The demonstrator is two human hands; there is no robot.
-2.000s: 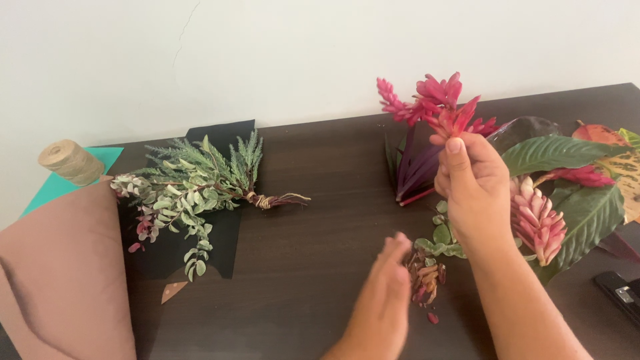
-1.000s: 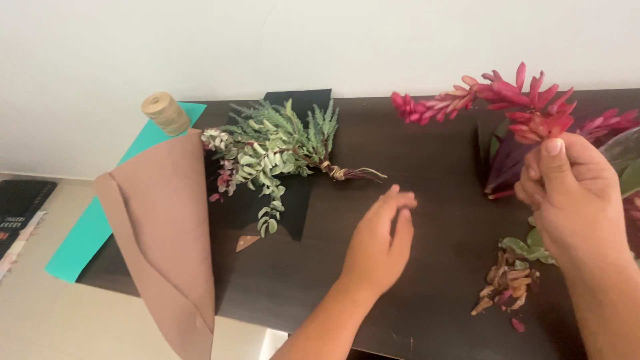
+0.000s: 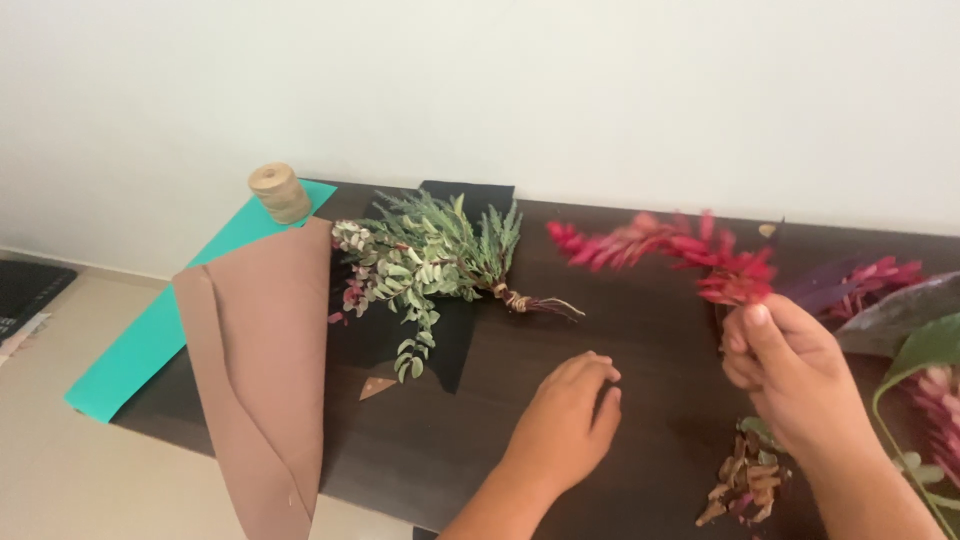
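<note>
Between thumb and fingers, my right hand (image 3: 787, 367) holds a red ginger flower spike (image 3: 660, 244), its tip pointing left over the table. My left hand (image 3: 566, 424) hovers above the dark tabletop, fingers slightly curled, nothing in it. Beyond it lies a bundle of green and variegated foliage (image 3: 427, 259), bound with twine (image 3: 517, 300) round its stems, on black paper (image 3: 450, 349). To the right are another red flower (image 3: 885, 277), purple leaves (image 3: 817, 289) and a pink flower (image 3: 937, 405). Dry brown petals (image 3: 750, 476) lie near my right wrist.
Folded dusty-pink wrapping paper (image 3: 277, 337) overhangs the table's front edge at left, over a turquoise sheet (image 3: 142, 360). A twine spool (image 3: 280, 193) stands on that sheet. A small brown triangular scrap (image 3: 376, 387) lies by the black paper. The white wall (image 3: 525, 90) runs behind.
The view has swung left. My right hand still holds the red flower spike, now lower against the tabletop rather than against the wall. My left hand stays empty, its fingers more curled.
</note>
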